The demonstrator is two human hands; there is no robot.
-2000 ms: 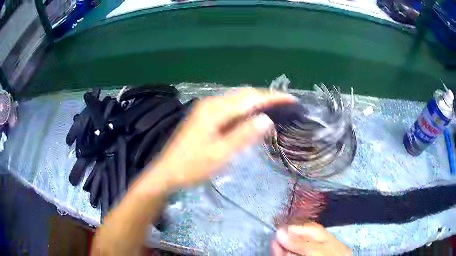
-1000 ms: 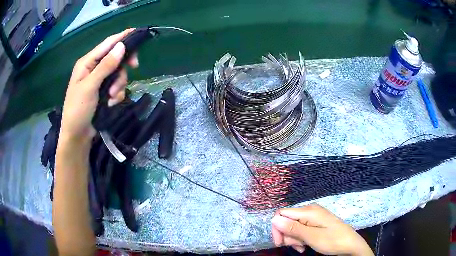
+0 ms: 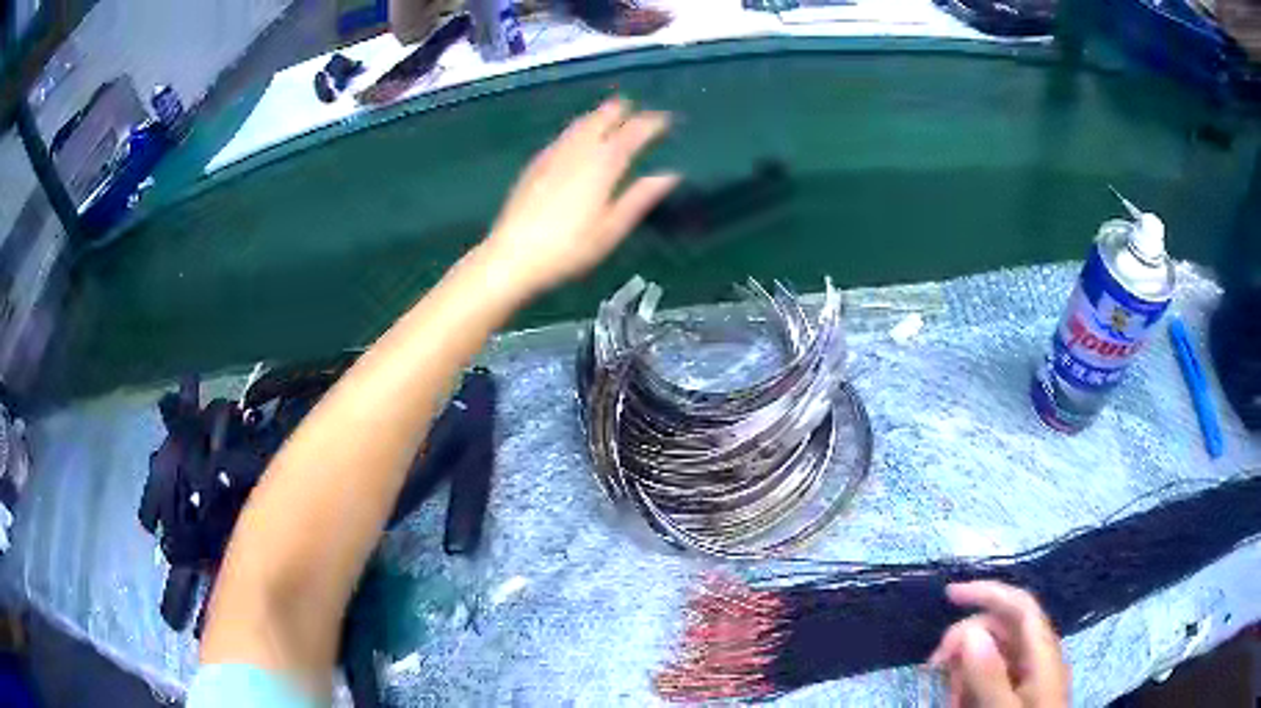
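My left hand is stretched over the green belt, fingers apart and empty, slightly blurred. A blurred black sleeve lies on the belt just right of its fingertips. My right hand is at the lower right over the black wire bundle, fingers bent and apart, with nothing visible in it. The bundle's red-copper wire ends fan out to the left. The nested steel strips stand at the centre, tips up. The pile of black sleeves lies at the left, partly hidden by my left arm.
A white and blue aerosol can stands upright at the right. A blue stick lies beside it. The green belt runs behind the bench. Beyond it is a white surface with dark items and another can. A dark mass is at the far right edge.
My left hand has moved right from above the sleeve pile to over the belt and let go of the sleeve with its steel strip. My right hand has shifted right and its fingers have opened.
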